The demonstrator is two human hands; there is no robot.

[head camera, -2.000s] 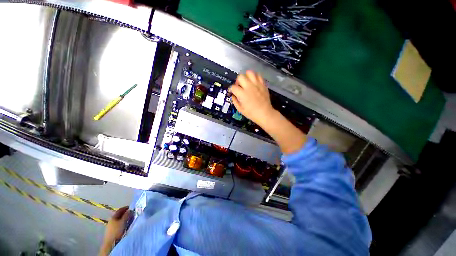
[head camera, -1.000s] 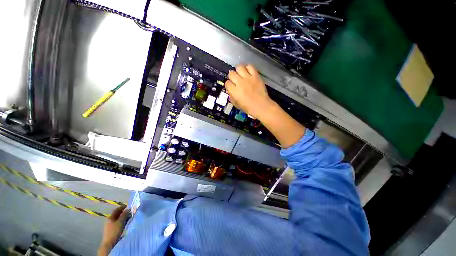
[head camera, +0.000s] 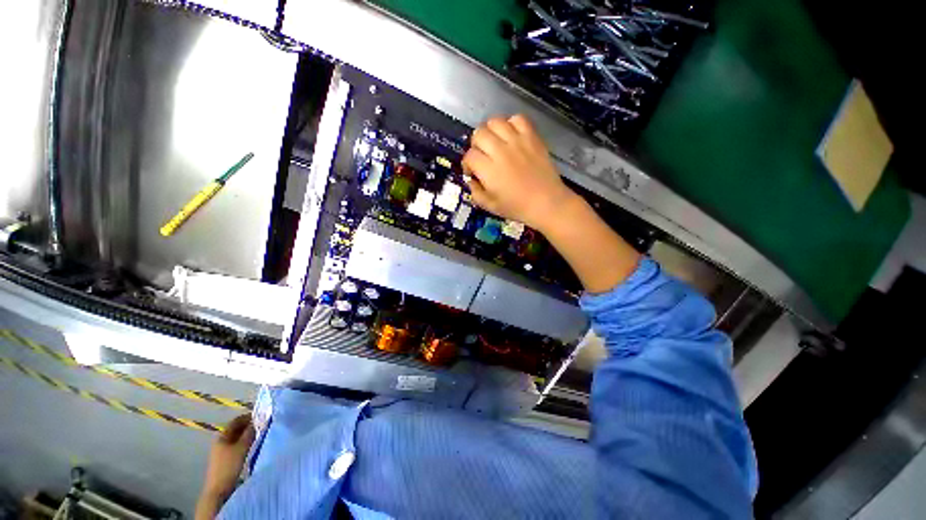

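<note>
The long black circuit board (head camera: 406,114) lies in the conveyor in front of me, filled with small white, green and blue parts. Silver heatsinks (head camera: 411,266) run along its middle and near edge, with copper-wound coils (head camera: 394,337) between them. My right hand (head camera: 513,173) is over the upper part of the board, its fingers bent and their tips down at the board. Whether the fingers hold a part is hidden. My left hand (head camera: 232,447) hangs low at the lower left beside my smock, partly covered by it; its fingers are not clear.
A yellow-handled screwdriver (head camera: 206,195) lies on the metal tray at left. Long-leaded silver parts (head camera: 599,56) lie in a pile at the top by the green mat (head camera: 741,152). A tan pad (head camera: 856,147) lies at right. Metal rails (head camera: 426,63) border the board.
The view has shifted a little, so the screwdriver and board sit further left. My right hand has stayed over the same part of the board, its fingers slightly moved. My left hand stays low.
</note>
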